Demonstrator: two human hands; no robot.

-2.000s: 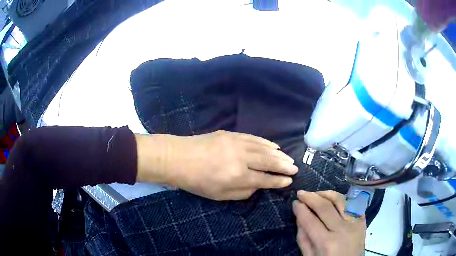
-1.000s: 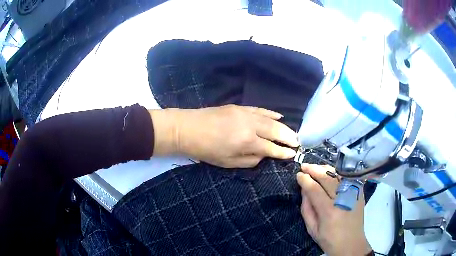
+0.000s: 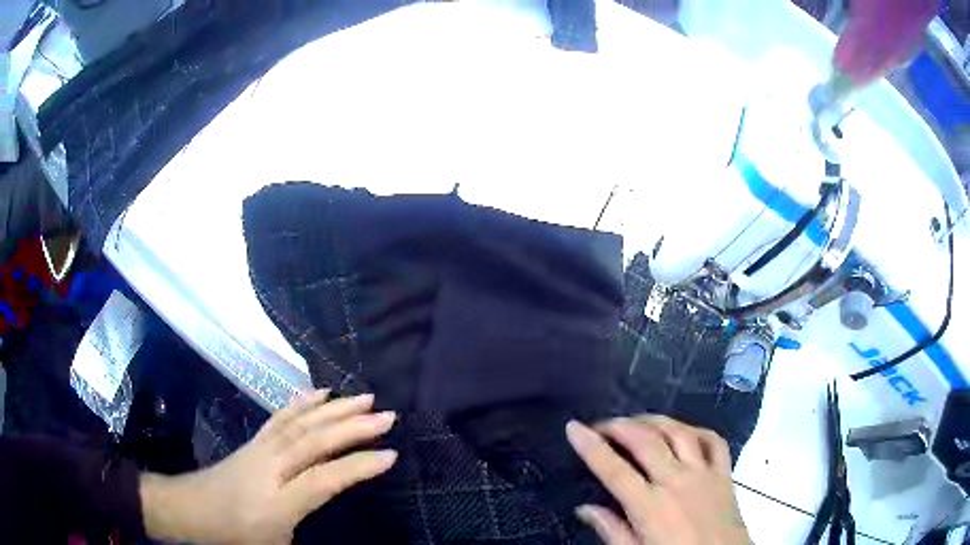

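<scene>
The dark checked fabric panel (image 3: 447, 500) lies on the white machine table, with plain dark lining (image 3: 521, 330) over it. Its right part reaches beneath the machine head, by the small shiny presser foot (image 3: 654, 306). My left hand (image 3: 271, 468) rests palm down on the panel's lower left, fingers spread, thumb hidden. My right hand (image 3: 665, 479) lies on the cloth's lower right, below the foot, fingers bent and thumb apart from the index finger. No cloth shows pinched in either hand.
The white sewing machine (image 3: 787, 202) stands at right, with a grey-blue translucent block (image 3: 748, 360) hanging from it. Black scissors (image 3: 837, 479) and a grey metal block (image 3: 891, 438) lie right of it. A checked work bundle (image 3: 138, 117) runs along the far left edge. A blurred pink-red thing (image 3: 883, 37) is at top right.
My left hand has moved down and left, away from the foot. My right hand has moved down from beside it. The lining shows more fully, its upper part now folded; scissors have come into view.
</scene>
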